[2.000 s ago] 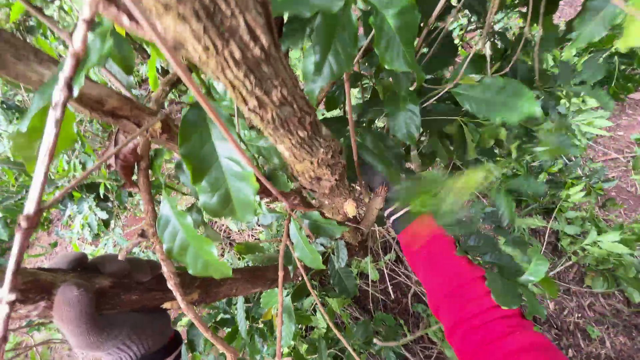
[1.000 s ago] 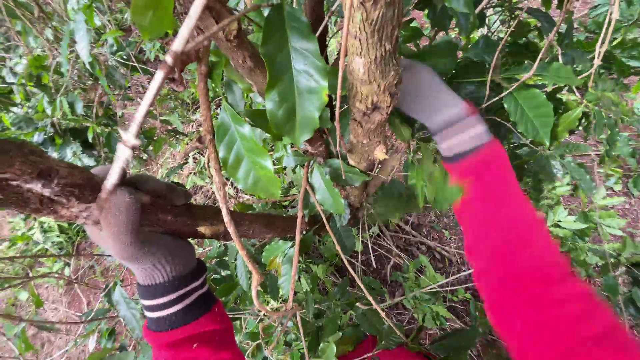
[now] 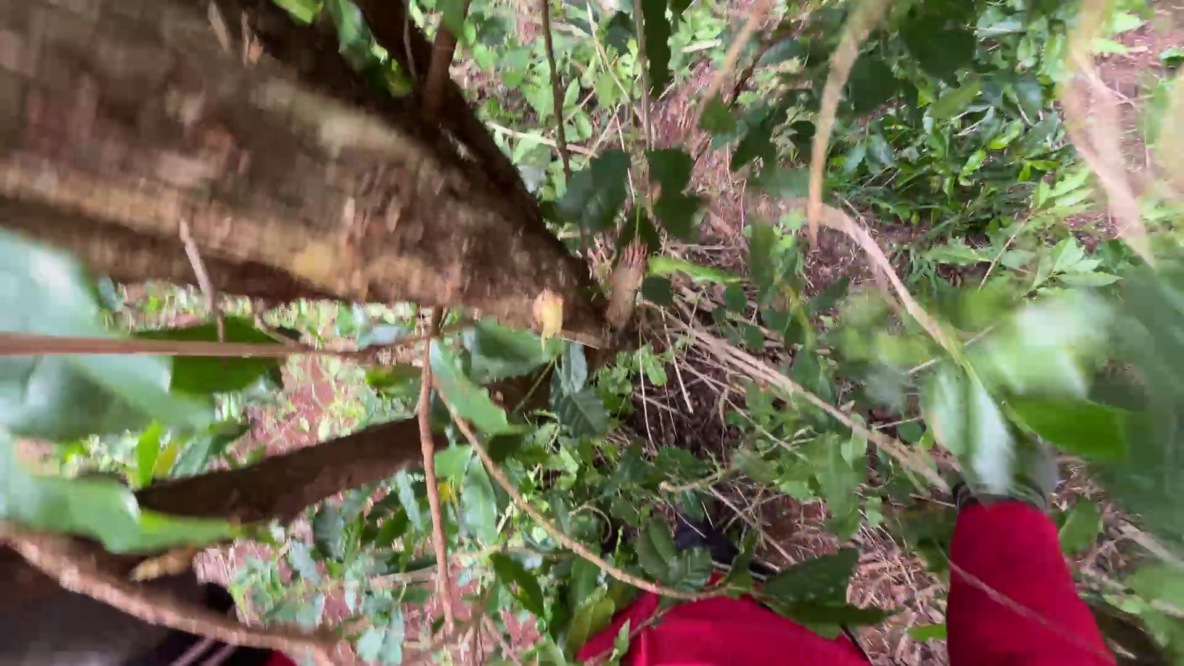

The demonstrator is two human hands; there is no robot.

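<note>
My right hand (image 3: 1017, 467), in a grey knit glove with a dark cuff and a red sleeve, is at the lower right, mostly covered by blurred green leaves (image 3: 980, 416); whether it holds them cannot be told. My left hand (image 3: 83, 615), gloved too, is a dark blur in the bottom left corner, partly behind a thin stem, near a brown branch (image 3: 305, 472). Its fingers are hidden. A thick rough-barked trunk (image 3: 305, 185) runs from the upper left to the middle, with a pale cut stub (image 3: 548, 313) near its base.
Thin woody stems (image 3: 546, 518) cross in front of me. Dry twigs (image 3: 786, 384) spread right of the trunk's base. Leafy undergrowth (image 3: 971, 166) and reddish soil lie beyond. Red clothing (image 3: 731, 634) shows at the bottom edge.
My right hand has left the trunk and is now lower and farther right among leaves. My left hand, earlier around the branch, is now mostly out of sight. The view has turned strongly.
</note>
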